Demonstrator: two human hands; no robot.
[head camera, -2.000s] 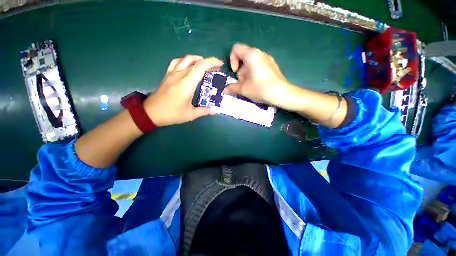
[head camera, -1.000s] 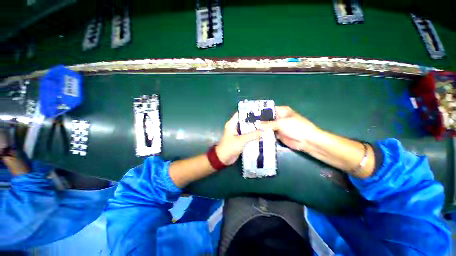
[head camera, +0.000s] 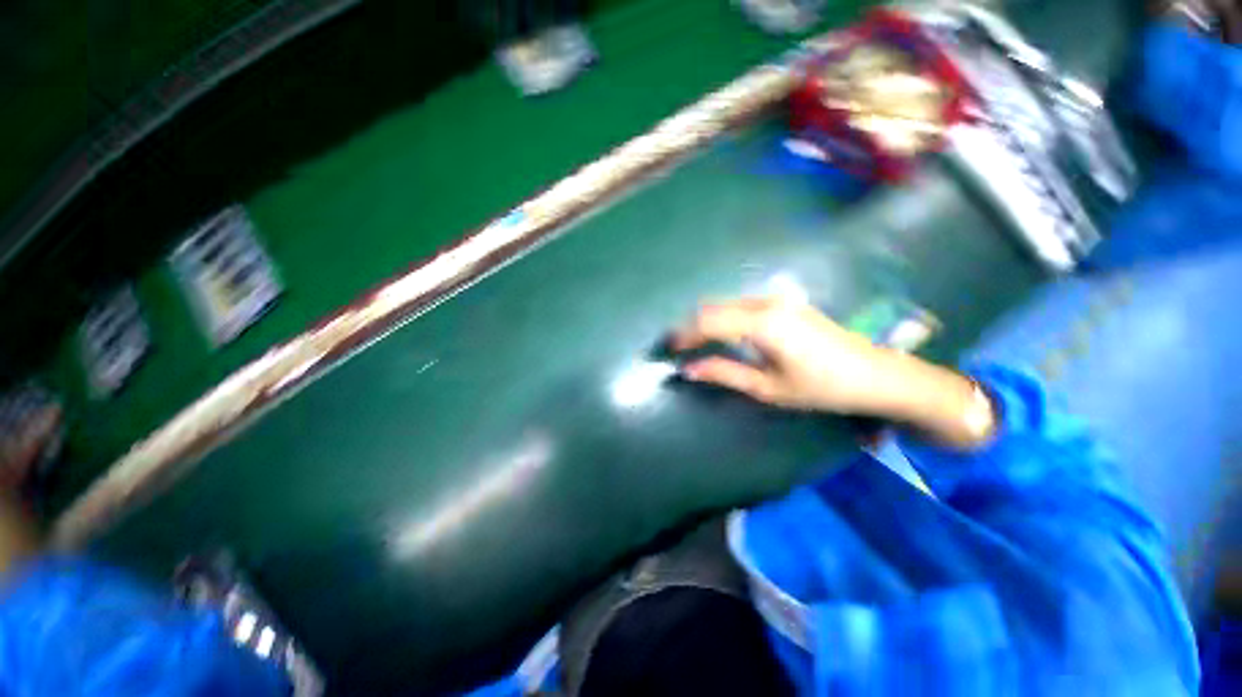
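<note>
My right hand (head camera: 776, 357) is above the bench (head camera: 545, 395) near the middle, with thumb and fingers bent. A small dark spot shows at its fingertips; blur hides whether it is a held piece or shadow. My left hand (head camera: 19, 456) is at the far left edge over the conveyor, blurred and partly cut off. A pale phone frame (head camera: 27, 403) is at its fingers; whether it is gripped cannot be told. Another phone frame (head camera: 248, 624) lies on the bench at the lower left, partly behind my left sleeve.
Phone frames lie on the conveyor (head camera: 395, 177), beyond its worn pale edge (head camera: 368, 316). A red bin (head camera: 885, 95) of tan scraps stands at the upper right, beside white strips (head camera: 1015, 191). A green-and-white item (head camera: 892, 324) lies behind my right wrist. Another person's blue sleeve (head camera: 1199, 89) is upper right.
The view has swung right and tilted. My hands have parted: the left has moved out over the conveyor, and the right no longer holds the phone frame with the black sticker.
</note>
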